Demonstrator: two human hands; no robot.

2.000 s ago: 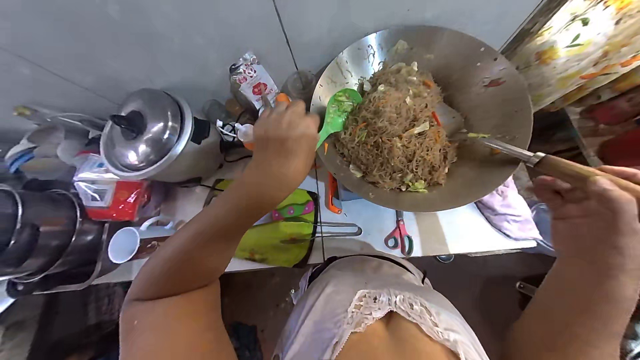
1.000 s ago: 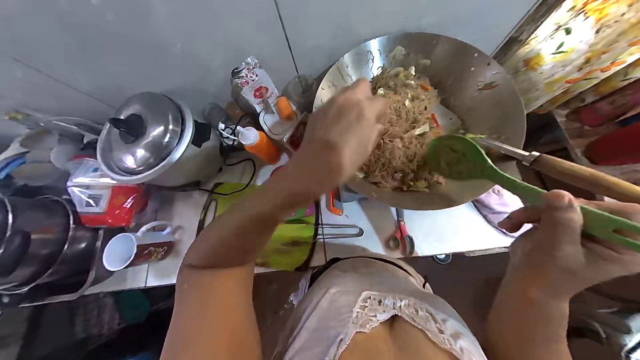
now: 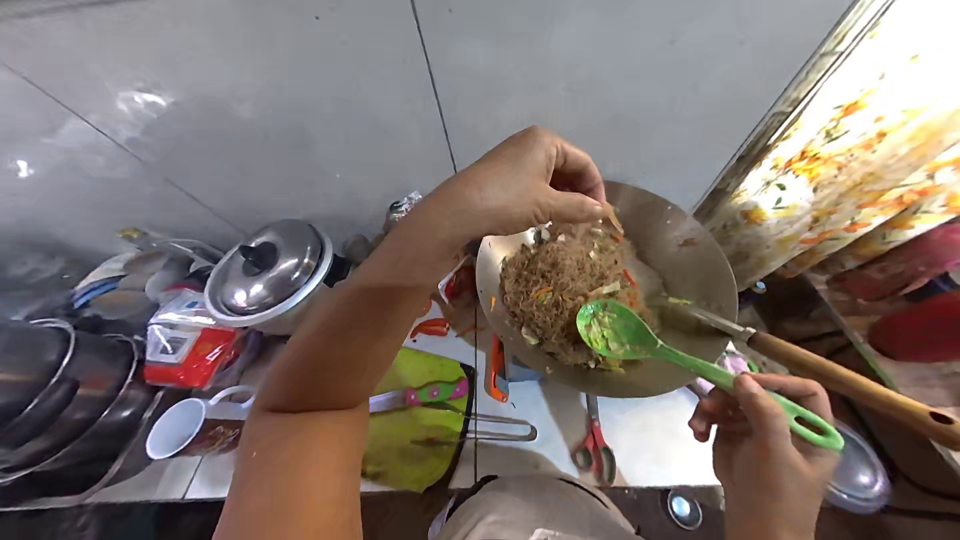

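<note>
My left hand [image 3: 544, 180] is over the back of a metal wok [image 3: 697, 255], pinching a thin piece of food between thumb and fingers. Below it a heap of brown noodles [image 3: 555, 292] with vegetable bits fills the wok's left part. My right hand [image 3: 780, 435] holds a green slotted spoon [image 3: 619, 330] by its handle, the bowl over the front of the noodles with food bits on it. A turner with a wooden handle [image 3: 847, 375] rests in the wok, its blade partly hidden in the food, its handle sticking out to the right above my right hand.
Left of the wok lie a green cutting board [image 3: 412, 442], a knife with a pink and green handle [image 3: 435, 391], tongs [image 3: 502, 427] and an orange peeler [image 3: 496, 367]. Red-handled scissors [image 3: 595, 450] lie in front. Further left are a lidded pot [image 3: 270, 270], a mug [image 3: 184, 427] and dark pots [image 3: 75, 397].
The green spoon was in my left hand two seconds ago and is in my right hand now. My right hand has let go of the turner. The view has shifted, with more wall showing.
</note>
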